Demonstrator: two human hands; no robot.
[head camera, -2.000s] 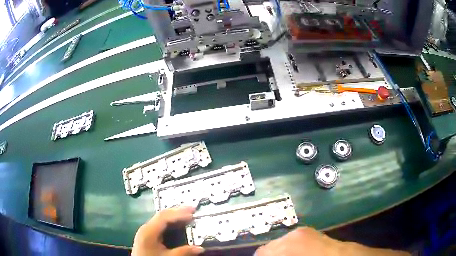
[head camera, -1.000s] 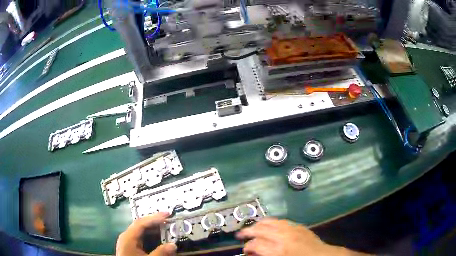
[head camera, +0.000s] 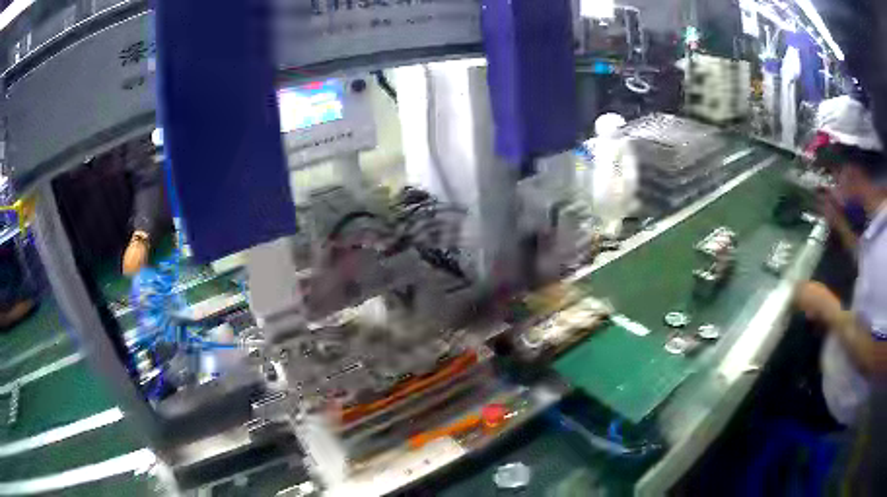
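The view is blurred and tilted up to the right. Neither of my hands is in the picture. The twin-head machine stands in front of me, with dark blue covers above. Its orange-red jig plate lies low in the middle. An orange-handled tool lies on the machine base beside a red knob. One round insert lies on the green bench at the bottom edge. The housings are out of view.
A green plate lies right of the machine. Several round parts lie beyond it on the bench. A person in white sits at the right edge. Blue hoses are at left. Dark stacked parts stand farther back.
The view has swung up and right. My hands, the housings and the black tray have left the picture. The machine's upper part, the line at right and a person now show.
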